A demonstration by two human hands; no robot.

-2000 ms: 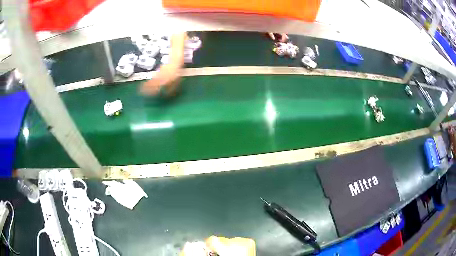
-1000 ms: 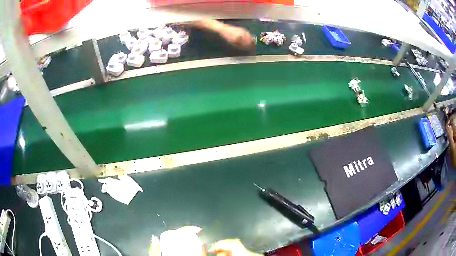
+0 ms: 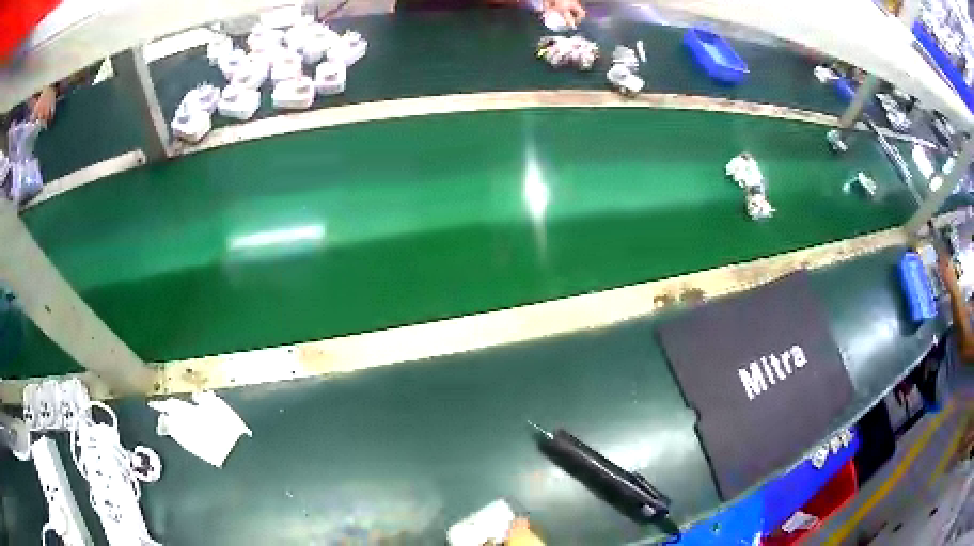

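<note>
A white socket unit shows at the bottom edge, partly cut off. The fingertips of my right hand hold its right side; the rest of the hand is outside the picture. My left hand is not in view. A black electric screwdriver lies on the dark green bench to the right of the unit, its thin tip pointing up and left.
A black "Mitra" mat lies at the right. A crumpled white piece and white power strips lie left. Beyond the green belt are several white units, a blue tray and another person's hand.
The view has shifted, moving the left-side things further left. The large white shape at the bottom is gone; the white unit and fingertips now show there. The other worker's arm has withdrawn from the belt.
</note>
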